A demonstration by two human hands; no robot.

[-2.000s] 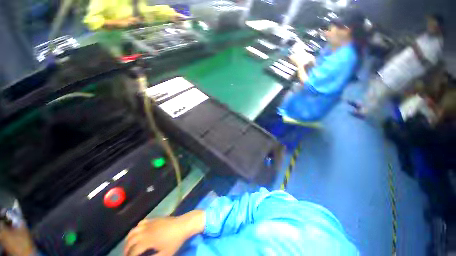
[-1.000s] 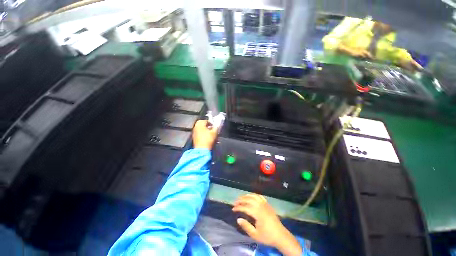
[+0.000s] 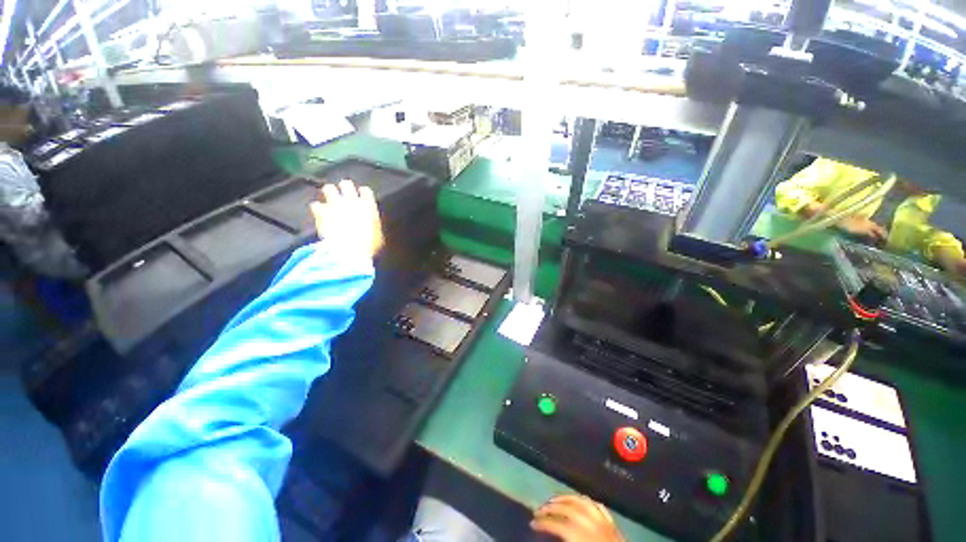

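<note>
My left hand is over the upper black tray at left, back of the hand up; its fingertips are at a slot and I cannot tell if they hold anything. My right hand is at the bottom edge, partly cut off, with nothing visible in it. Several silver-grey phone pieces lie in a lower black tray. Two white phone pieces with dark holes lie in the right tray. The pneumatic press stands between; its nests are dark. A white card lies left of it.
The press panel has green buttons and a red stop button. A yellowish hose hangs at its right. A tall tray stack stands at left. A person in yellow is behind; another person is at the far left edge.
The view has swung left. My left hand has moved from the press's left side to the upper tray. The white card now shows on the green mat. My right hand is lower in view.
</note>
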